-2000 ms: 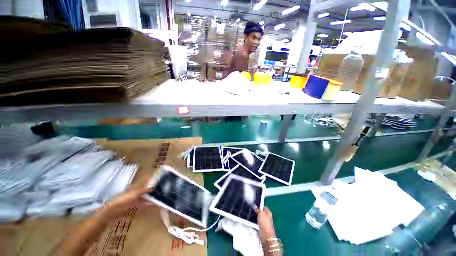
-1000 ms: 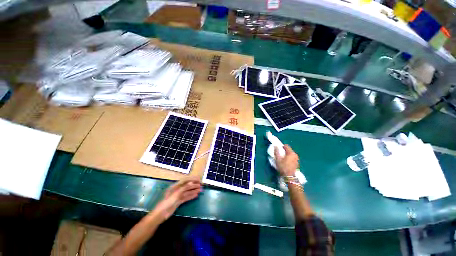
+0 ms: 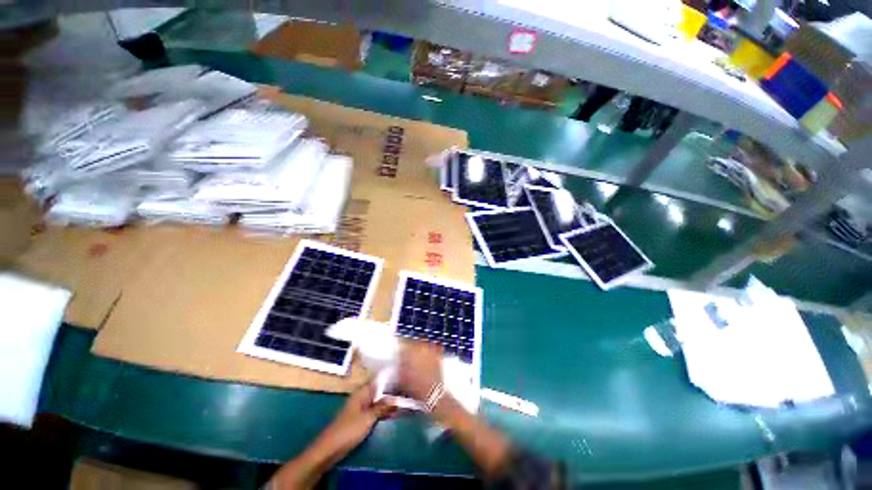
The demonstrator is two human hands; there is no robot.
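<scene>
Two black solar panels with white grid lines and pale frames lie side by side: the left panel on the brown cardboard, the right panel partly under my right hand. My right hand is blurred and holds a crumpled white cloth over the lower ends of both panels. My left hand is just below, its fingertips at the cloth's lower edge; whether it grips anything is unclear. A thin white strip lies right of the right panel.
Several more panels lie loosely at the back centre. Whitish wrapped packs are heaped at back left. White sheets lie at right with a clear bottle at their edge; another white stack is at far left. A grey shelf crosses above.
My right hand has moved left with the cloth, from the green bench onto the panels. My left hand has come close beside it. Both panels lie flat as a second ago.
</scene>
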